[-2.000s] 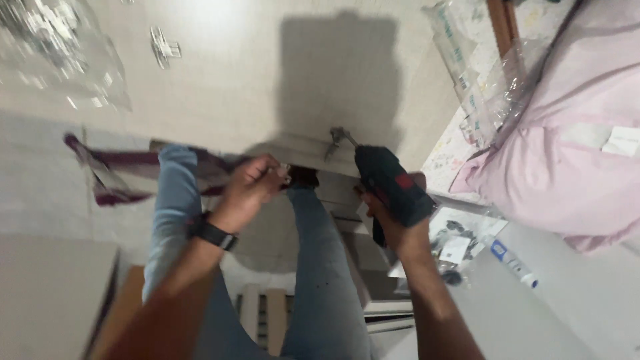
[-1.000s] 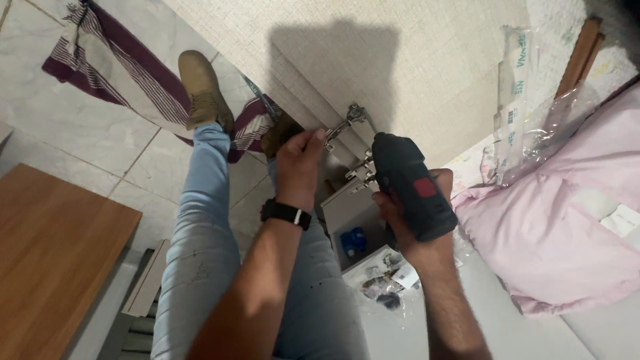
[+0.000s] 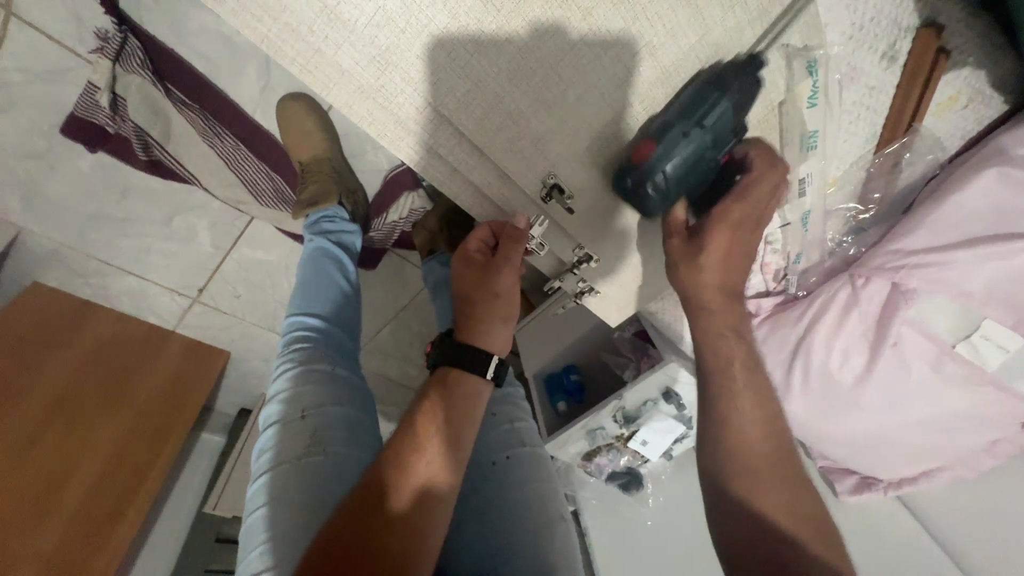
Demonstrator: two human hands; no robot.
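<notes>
My left hand [image 3: 490, 276], with a black watch on the wrist, pinches a metal cabinet hinge [image 3: 538, 235] at the edge of a stack of pale textured panels [image 3: 512, 88]. In my right hand [image 3: 724, 216] is a dark cordless drill [image 3: 688, 140], raised over the panels with its long bit pointing to the upper right. Another hinge [image 3: 558, 193] lies on the top panel, just beyond my left fingers. More hinges [image 3: 582, 260] sit along the panel edges, between my hands and nearer to me.
Below the panels stands an open drawer [image 3: 608, 408] with blue items inside and a plastic bag of fittings [image 3: 640, 440] at its front. Pink fabric [image 3: 904, 360] and clear packaging [image 3: 808, 168] lie right. A wooden top [image 3: 104, 416] is at lower left, a striped cloth [image 3: 192, 136] on the tiled floor.
My right hand has lifted the drill away from the hinges, and its bit now points up and to the right. The view has shifted since the oldest frame.
</notes>
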